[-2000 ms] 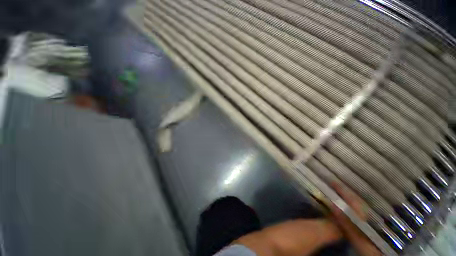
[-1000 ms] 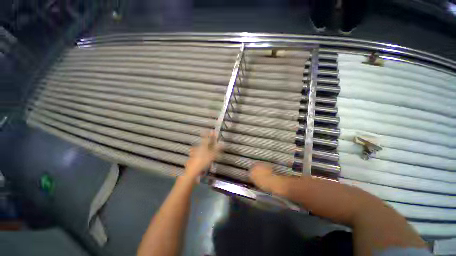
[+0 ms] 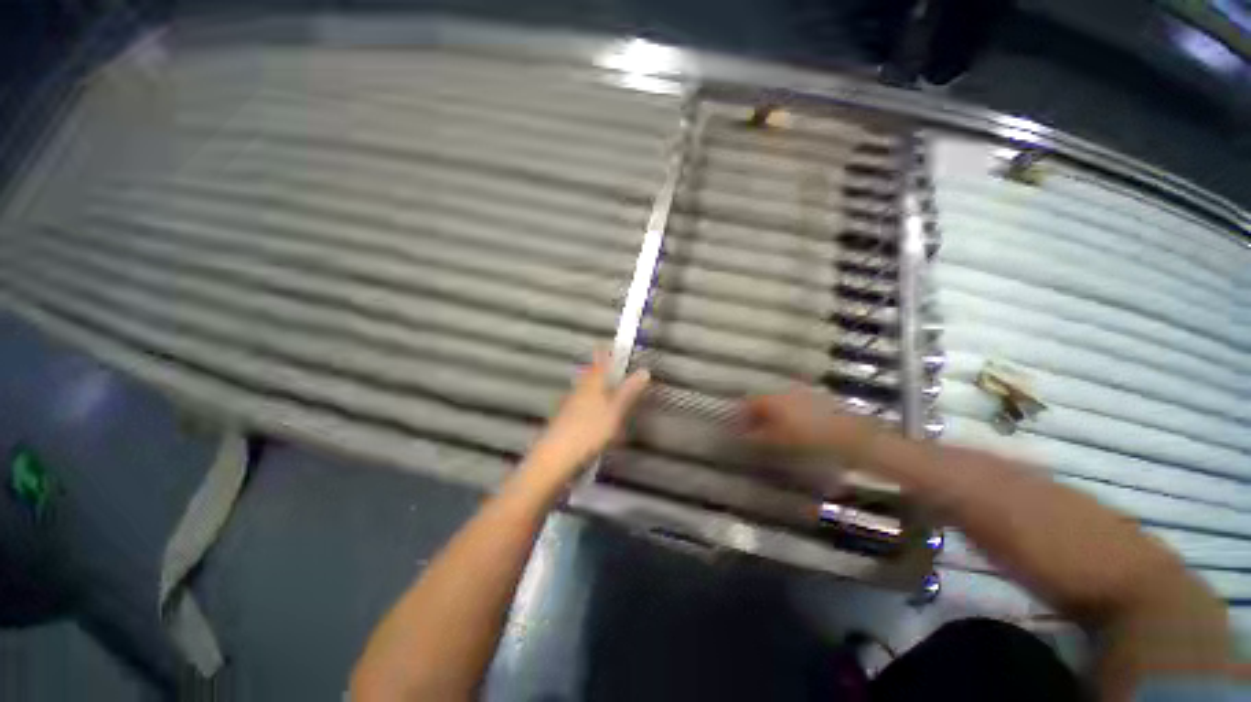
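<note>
Beige ribbed fabric coverings (image 3: 343, 261) lie in lengthwise rolls on the long rack. A silver metal frame (image 3: 645, 274) rests across them. My left hand (image 3: 597, 412) is at the frame's left bar, near its front end, with the fingertips on or beside a beige roll; its grip is unclear. My right hand (image 3: 796, 418) is blurred, over the beige rolls inside the frame, fingers bent down; its grip is unclear. Bare chrome tubes (image 3: 864, 322) show near the frame's right bar, one of them in front of my right forearm.
White fabric coverings (image 3: 1098, 329) fill the right side, with a small tan-and-metal clamp (image 3: 1011, 394) on them. A fabric strip (image 3: 206, 528) lies on the dark floor at front left. Dark shoes or legs (image 3: 933, 41) show beyond the rack's far rail (image 3: 823, 85).
Over the last second, my right hand has moved up and right, away from the front edge, and my left hand slightly right. The view has shifted. Earlier, the view was turned toward the rack's beige end.
</note>
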